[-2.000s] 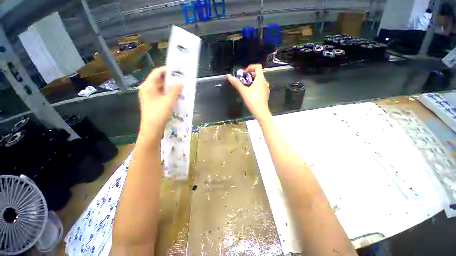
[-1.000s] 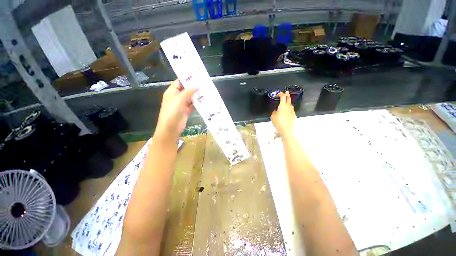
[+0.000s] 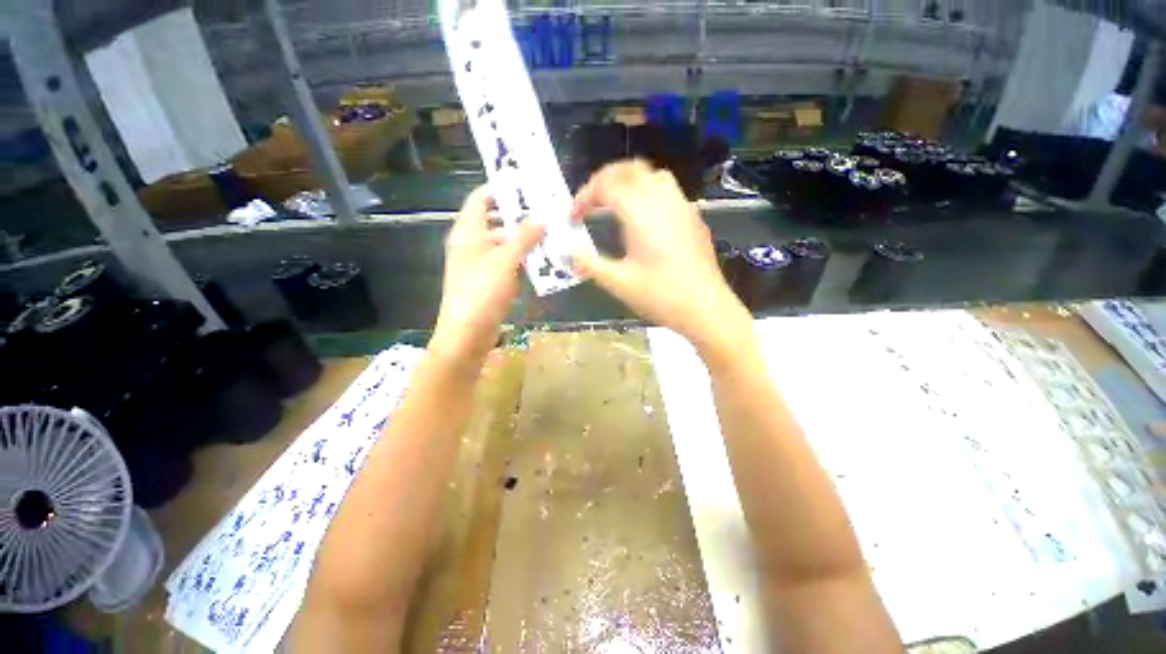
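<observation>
My left hand [image 3: 478,279] holds a long white label strip [image 3: 496,118] with dark shapes by its lower part, above the bench's far edge. The strip stands nearly upright and its top is cut off by the frame's edge. My right hand [image 3: 668,256] is at the strip's lower right edge, thumb and forefinger apart. Whether it grips the strip or a sticker cannot be told. Several black cylindrical housings [image 3: 803,271] stand on the dark conveyor belt just beyond my right hand.
A label sheet stack [image 3: 301,492] lies left of the brown bench [image 3: 582,473]. A large white sheet [image 3: 882,473] lies right, with a punched sheet [image 3: 1080,415] beyond. A fan [image 3: 58,511] and black housings [image 3: 192,383] are at left. More housings stand across the conveyor [image 3: 985,230].
My right hand has left the housings on the belt and moved left to the strip. The strip has been raised and stands more upright. Two housings now show on the belt at left.
</observation>
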